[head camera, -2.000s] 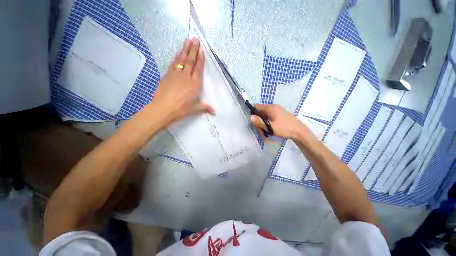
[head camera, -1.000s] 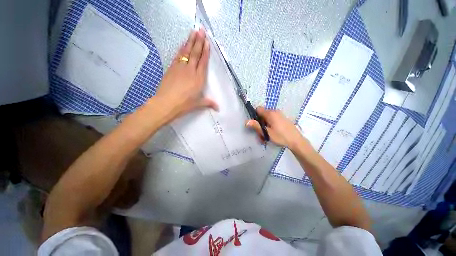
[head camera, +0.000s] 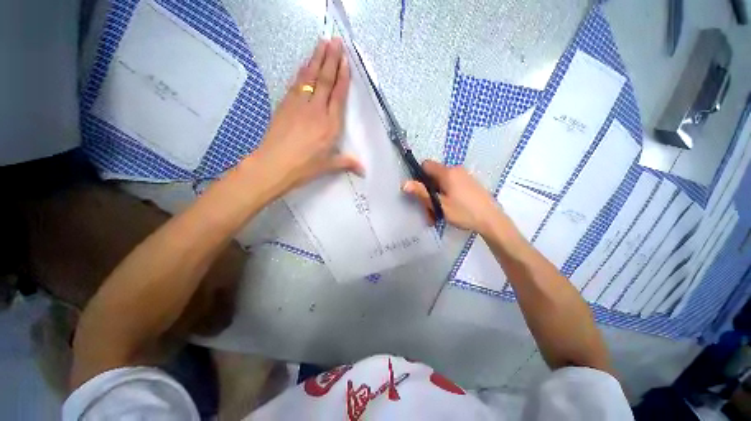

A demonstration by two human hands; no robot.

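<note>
A large white paper pattern piece (head camera: 383,222) with printed text lies in front of me, its narrow end at the top edge of the view. My left hand (head camera: 313,119) lies flat on it, fingers towards the narrow end, thumb out to the right, a gold ring on one finger. My right hand (head camera: 449,197) holds black-handled fabric shears (head camera: 398,140). The long blades lie along the paper's right edge and look nearly closed; their tips are at the top edge of the view. Whether cloth lies under this paper is hard to see.
Left, a nearly square pattern piece (head camera: 169,82) lies on blue checked fabric (head camera: 235,152). Right, oblong pattern pieces (head camera: 568,115) and narrow paper strips (head camera: 622,234) lie on checked cloth. A checked scrap (head camera: 486,99) lies between. A silver metal block (head camera: 694,89) stands upper right.
The view has shifted a little. The shears have turned slightly more upright and the blades look closer together. My left hand stays flat on the paper.
</note>
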